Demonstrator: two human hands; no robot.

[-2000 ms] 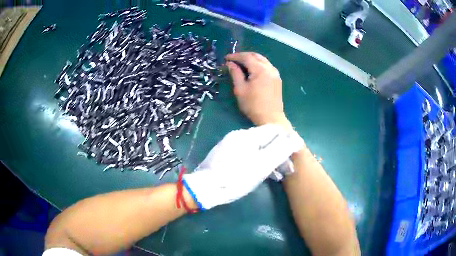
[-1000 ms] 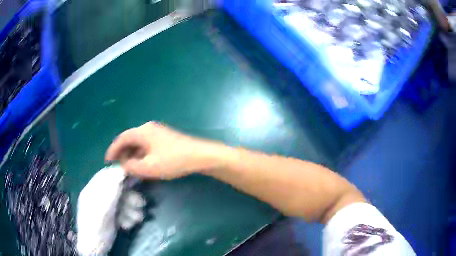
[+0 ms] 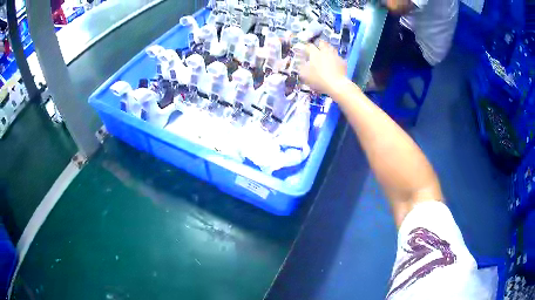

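A blue parts tray (image 3: 199, 164) stands at the far end of the green bench, with a pale label on its near side. Rows of white curved units (image 3: 243, 85) with silver and dark parts stand upright in it. A white liner sheet (image 3: 217, 132) shows at the tray's near end. My right hand (image 3: 321, 65), bare, reaches over the tray's right side among the units. Its fingertips are blurred against the units, and I cannot tell whether they hold one. My left hand is out of the picture.
The green bench top (image 3: 158, 234) lies in front of the tray. A grey post (image 3: 64, 76) and pale rail (image 3: 44, 217) are at left. Another person (image 3: 431, 26) is at upper right, by a blue stool (image 3: 405, 88). Blue bins line the far right.
The view has turned right to the tray. My right hand has moved from beside my gloved left hand over the bench to the units in the tray. My left hand and the loose parts have left the view.
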